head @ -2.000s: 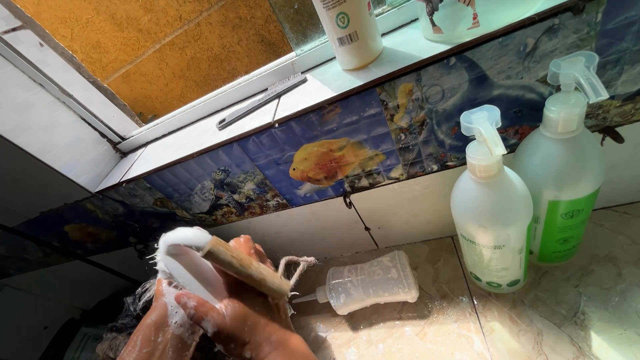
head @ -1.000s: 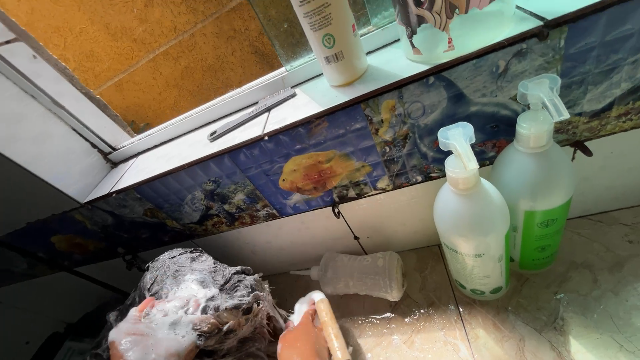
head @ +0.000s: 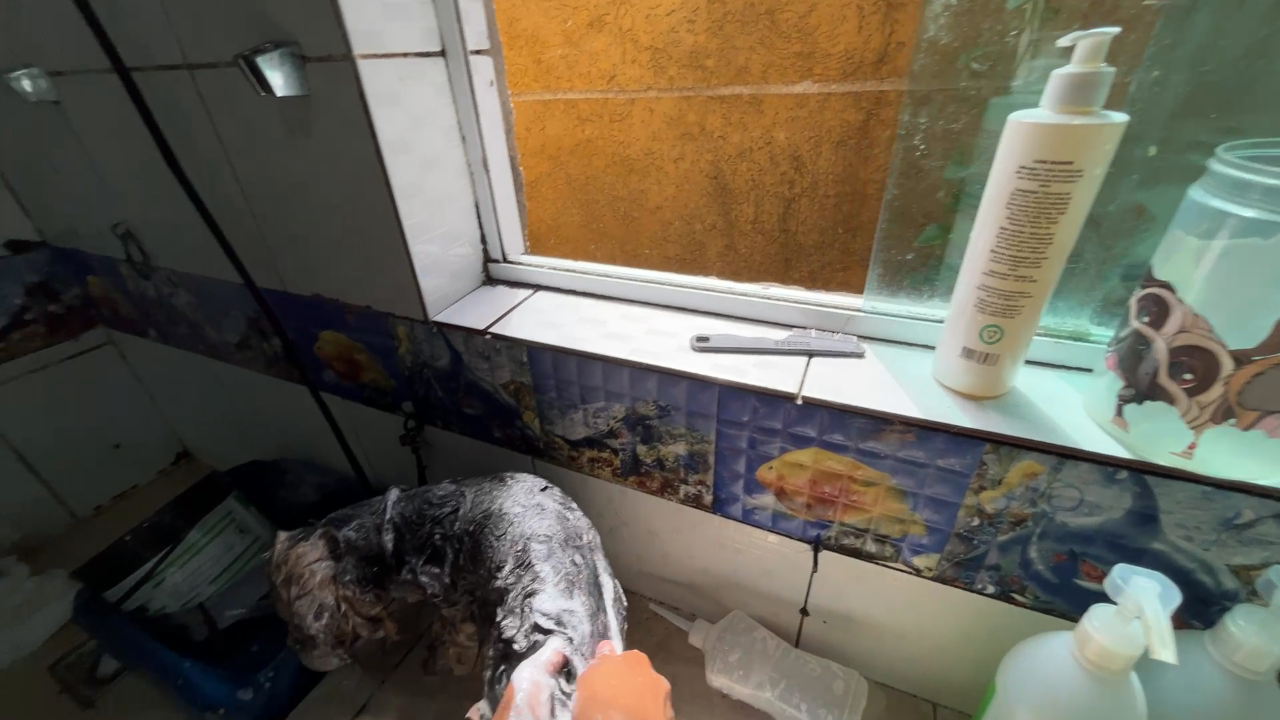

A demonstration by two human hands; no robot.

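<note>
A small wet dog [head: 520,540], its dark coat covered in white lather, stands at the lower middle with its head to the left. At its rear, by the bottom edge, my lathered left hand [head: 532,688] touches the coat. Close beside it on the right is my right hand [head: 622,688], its fingers curled near the dog's rump. The frame cuts off both hands, and whether either holds anything is hidden. A translucent squeeze bottle [head: 785,668] with a pointed nozzle lies on its side to the right of the hands.
Pump bottles [head: 1070,670] stand at lower right. The window sill [head: 620,335] bears a grey flat-handled tool [head: 775,345], a white pump bottle [head: 1035,220] and a clear jar [head: 1215,320] with a dog picture. A blue bin [head: 200,660] is left of the dog; a dark hose or cord [head: 230,240] hangs nearby.
The wooden-handled brush, held two seconds ago and in my right hand one second ago, is no longer visible. My hands have come together at the dog's rear. The view has swung left and up.
</note>
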